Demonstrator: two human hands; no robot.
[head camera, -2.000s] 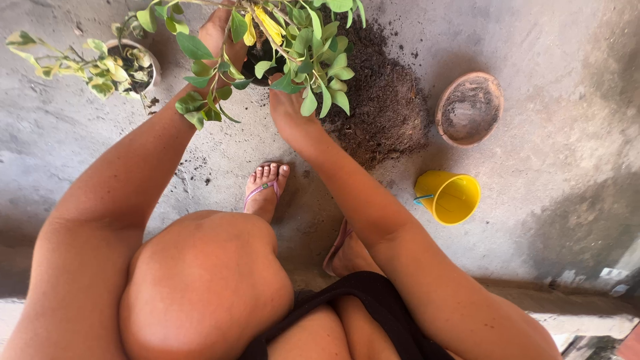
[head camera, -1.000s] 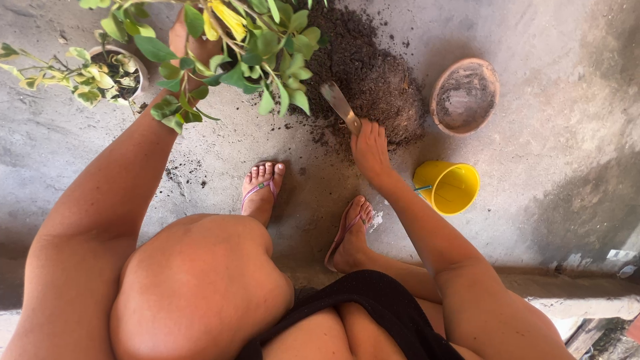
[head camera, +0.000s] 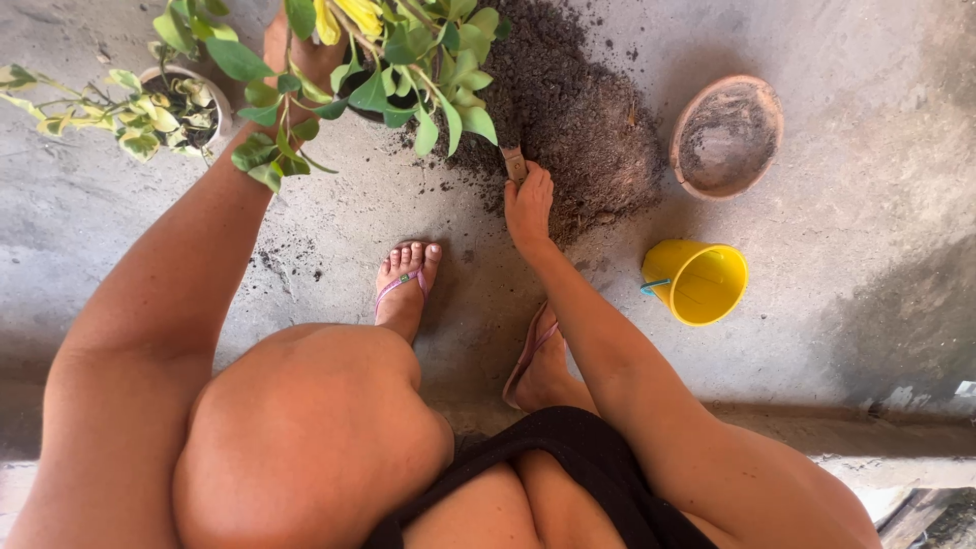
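Observation:
My right hand (head camera: 531, 204) is closed around the wooden handle of a trowel or similar flat-bladed tool (head camera: 514, 165); its blade is mostly hidden at the edge of a heap of dark soil (head camera: 579, 137). At the top left, my left hand (head camera: 305, 65) is beside a dark plant pot (head camera: 375, 91), partly covered by leaves, so its grip cannot be made out. A leafy plant (head camera: 381, 46) with green leaves and yellow flowers or leaves spreads over the pot and my left wrist.
A white pot (head camera: 221, 114) with a variegated plant (head camera: 152, 118) stands at the left. Right of the soil are a shallow clay dish (head camera: 728, 137) and a yellow bucket (head camera: 707, 286) with a blue handle. My feet in flip-flops (head camera: 404, 282) rest on the concrete floor (head camera: 320, 305).
My right hand was near the plant's pot in the earliest frame, then held the tool with its blade visible over the soil. Now the blade is mostly out of sight at the soil's left side.

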